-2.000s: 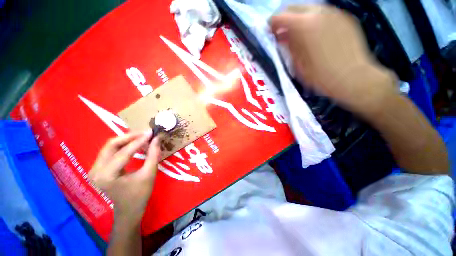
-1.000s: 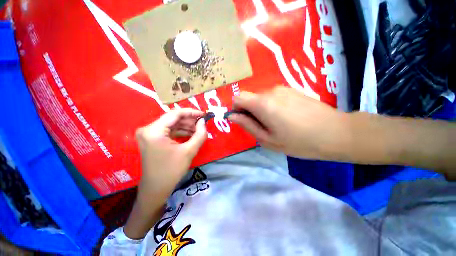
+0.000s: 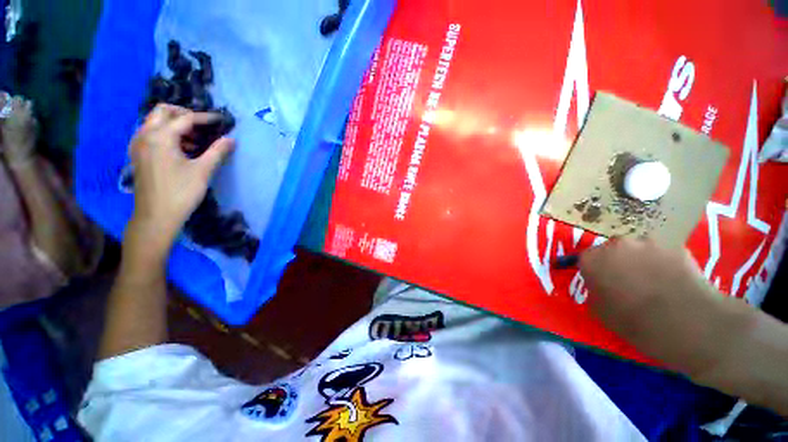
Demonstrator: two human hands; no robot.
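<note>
My left hand point(image 3: 177, 160) is in the blue tray point(image 3: 302, 151), over small black pieces point(image 3: 186, 73) lying on the white liner sheet point(image 3: 268, 52). Its thumb and fingers are apart around dark pieces; whether it grips one is unclear. My right hand point(image 3: 635, 280) is over the red carton point(image 3: 458, 164), just below the cardboard pad, shut on a black part point(image 3: 566, 261) whose short end sticks out to the left. The rest of that part is hidden by the fingers.
A white round cap point(image 3: 646, 181) sits on the cardboard pad point(image 3: 596, 142), with dark wet spots around it. Another person's arm point(image 3: 43, 194) shows at the far left. Part of a white cloth point(image 3: 776, 142) shows at the right edge.
My left hand has moved from beside my right hand into the blue tray at the left. My right hand stays over the carton with a black part. The view has turned left.
</note>
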